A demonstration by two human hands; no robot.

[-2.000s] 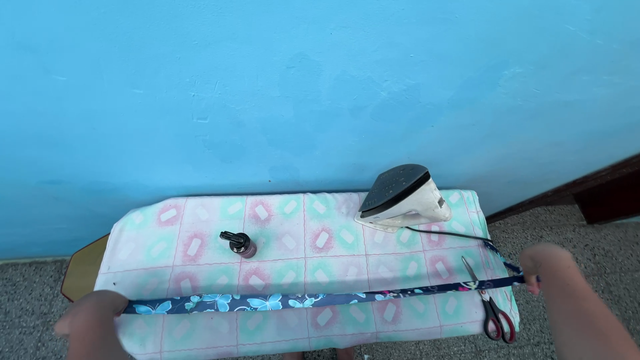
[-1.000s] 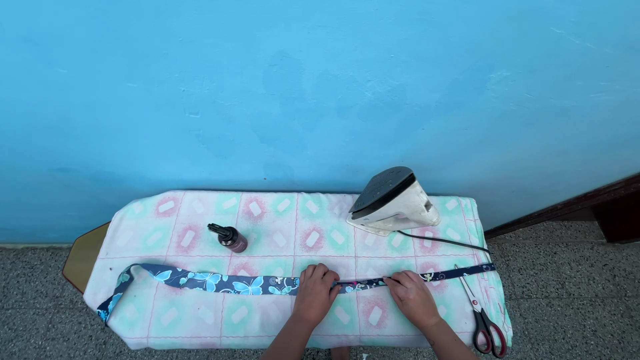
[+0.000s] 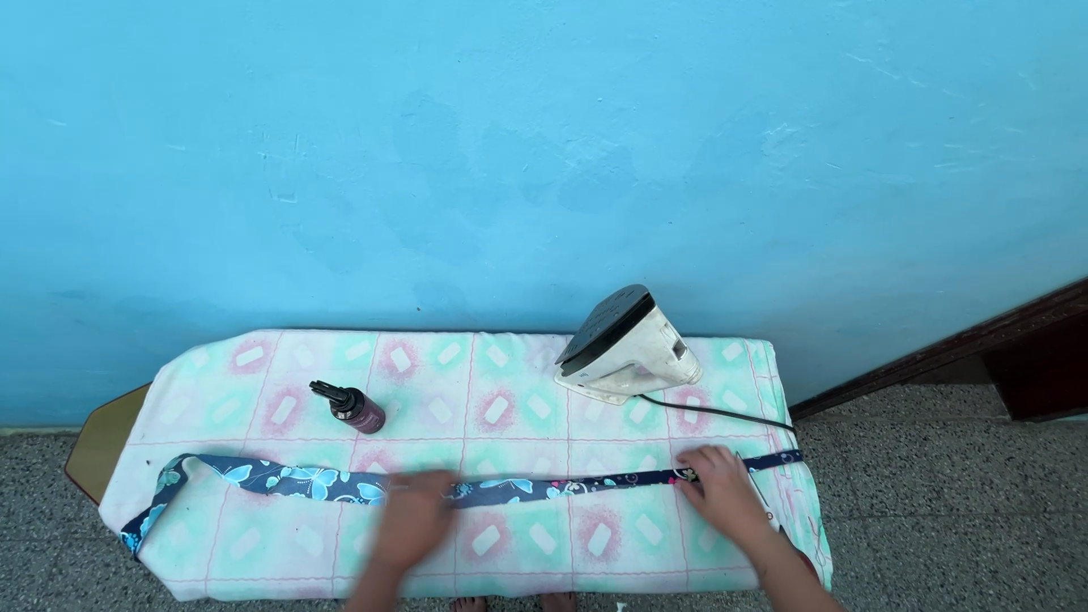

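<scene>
A long navy fabric strip with blue butterflies [image 3: 510,489] lies across the cloth-covered ironing board [image 3: 510,552], wider at the left and narrow at the right. My left hand [image 3: 418,514], blurred, is over the strip's middle; whether its fingers grip is not clear. My right hand [image 3: 721,493] has its fingertips on the narrow part. Scissors [image 3: 803,557] are mostly hidden under my right forearm. A white steam iron [image 3: 633,353] rests on its heel behind the strip.
A dark spray bottle [image 3: 350,406] stands at the board's back left. The iron's black cord [image 3: 722,414] runs off the right edge. A blue wall [image 3: 510,170] rises behind the board, and speckled floor [image 3: 926,493] shows at the sides.
Two seconds ago my hands held the strip stretched at both ends; then they came together at its middle. Since then my left hand has moved left and my right hand a little right.
</scene>
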